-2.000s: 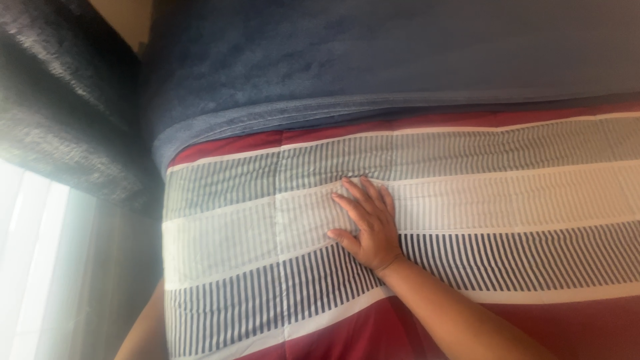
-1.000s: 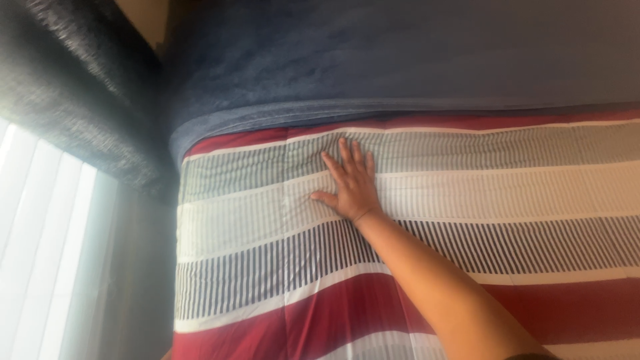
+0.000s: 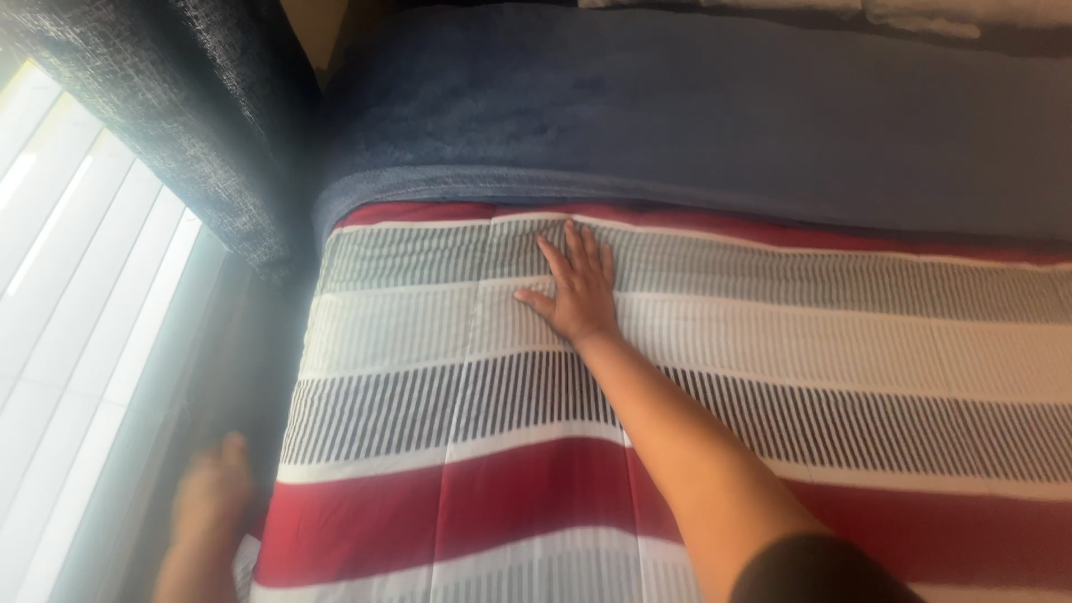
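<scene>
A red, white, grey and navy striped comforter (image 3: 536,494) lies over a bed. My right hand (image 3: 579,289) rests flat on its upper grey-striped band, fingers spread, holding nothing. Beyond the fingertips, the folded edge of a plush blue blanket (image 3: 687,126) borders the comforter's narrow red stripe. At the lower left, my left hand (image 3: 213,490) is blurred beside the bed, just off the comforter's side edge; its fingers look bent, and whether it holds anything is unclear.
A dark textured curtain (image 3: 193,117) hangs at the upper left, close to the bed's side. Below it are bright white vertical blinds (image 3: 75,318). Pale fabric items (image 3: 963,17) lie at the far edge of the blue blanket.
My right hand has slid across the comforter toward the blue blanket's edge. My left hand has come into view at the lower left; earlier only part of that arm showed.
</scene>
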